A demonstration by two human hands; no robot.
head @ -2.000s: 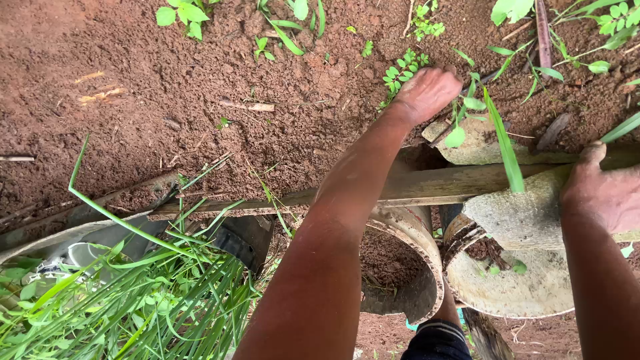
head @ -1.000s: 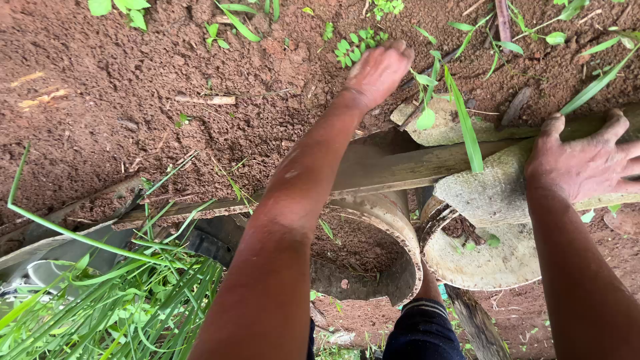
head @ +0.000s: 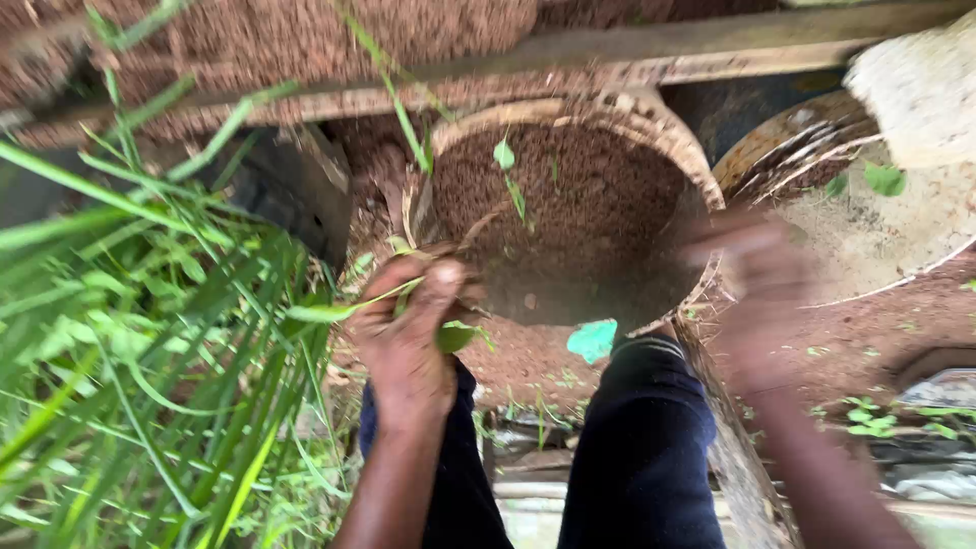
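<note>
My left hand [head: 415,328] is closed around some pulled green weeds [head: 456,335], at the lower left rim of a round container of soil [head: 572,175]. Blurred by motion, my right hand [head: 751,282] is over the container's right rim; whether it holds anything cannot be told. A few small green sprigs [head: 505,155] show over the soil inside the container.
A wooden plank [head: 534,65] runs across behind the container. To the right lies a second round container [head: 846,252] with a pale rough slab [head: 915,91] over its edge. Long grass [head: 191,366] fills the left. A wooden post [head: 732,457] stands beside my leg.
My left hand has come back from the soil bed to the container, with weeds in it. My right hand has left the plank and slab. The view has shifted toward the container.
</note>
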